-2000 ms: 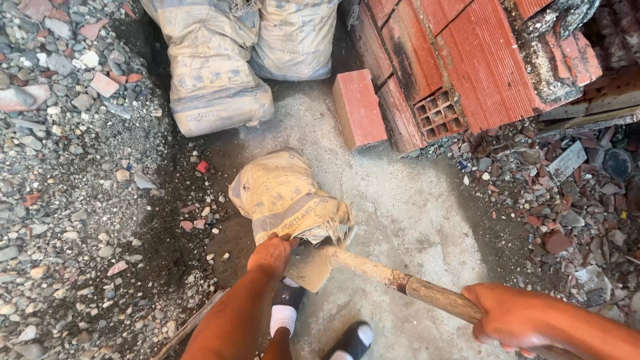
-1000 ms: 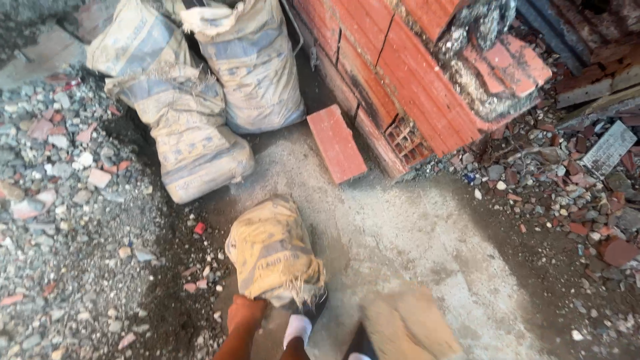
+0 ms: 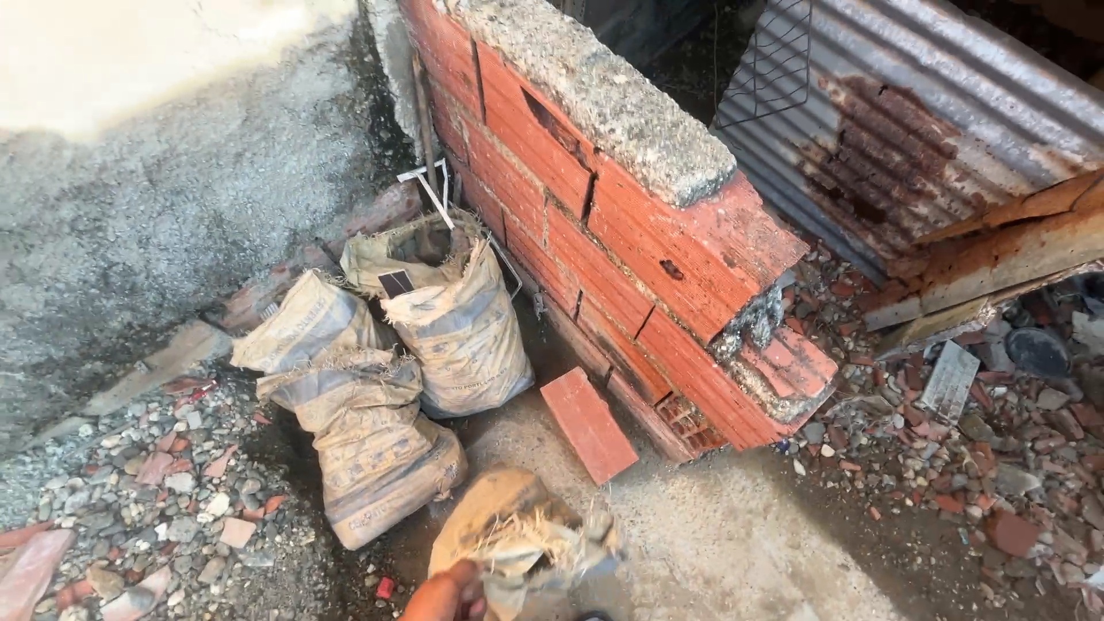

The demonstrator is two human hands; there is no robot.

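Observation:
At the bottom edge my left hand (image 3: 447,595) has its fingers closed at the frayed mouth of a woven cement sack (image 3: 492,509); the hand is cut off by the frame, but it appears to grip the sack's edge. The sack stands on the concrete floor with its ragged opening up, and what lies inside is hidden. My right hand is out of view, and so is the shovel. Behind the sack lies a single red clay brick (image 3: 589,425).
Filled woven sacks (image 3: 371,440) and an open-topped sack (image 3: 461,345) lean by the hollow-brick wall (image 3: 595,250). Gravel (image 3: 190,509) lies left. Rubble (image 3: 975,466) and rusty corrugated metal sheeting (image 3: 888,129) are at the right; a plastered wall (image 3: 172,198) stands behind.
The shovel, held in my right hand two seconds ago, has left the view with that hand. The sack's mouth now faces up. The view has tilted up.

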